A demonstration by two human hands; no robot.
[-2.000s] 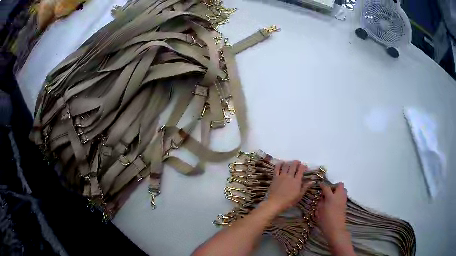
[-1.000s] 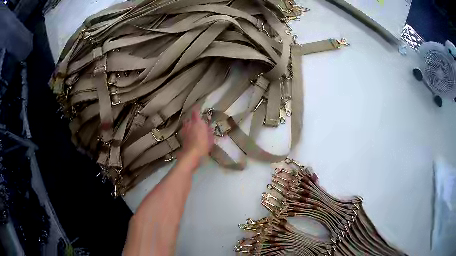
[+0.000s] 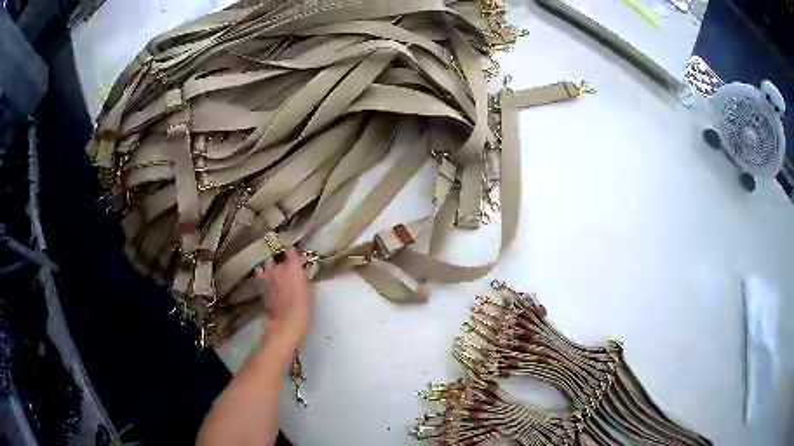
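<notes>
A large heap of tan webbing straps (image 3: 348, 96) with gold hooks and buckles lies at the left and top. My left hand (image 3: 285, 292) is at the heap's lower edge, its fingers closed around a strap (image 3: 353, 253); the fingertips are partly hidden among straps. A gold hook (image 3: 299, 383) shows just below this hand, beside the wrist. At the lower right lies an aligned row of straps (image 3: 540, 348), hooks to the left, spread like a fan with an oval gap. My right hand is out of the picture.
A white worktable (image 3: 618, 235) bears everything. A small desk fan (image 3: 749, 131) stands at the right. A white folded piece (image 3: 760, 348) lies at the right edge. A pale board or tray (image 3: 640, 35) is at the top right. One strap end (image 3: 544, 94) sticks out rightward from the heap.
My left hand has gone from the aligned row to the heap, then down and left, drawing a strap and its buckle along. My right hand has left the picture. The view has shifted left.
</notes>
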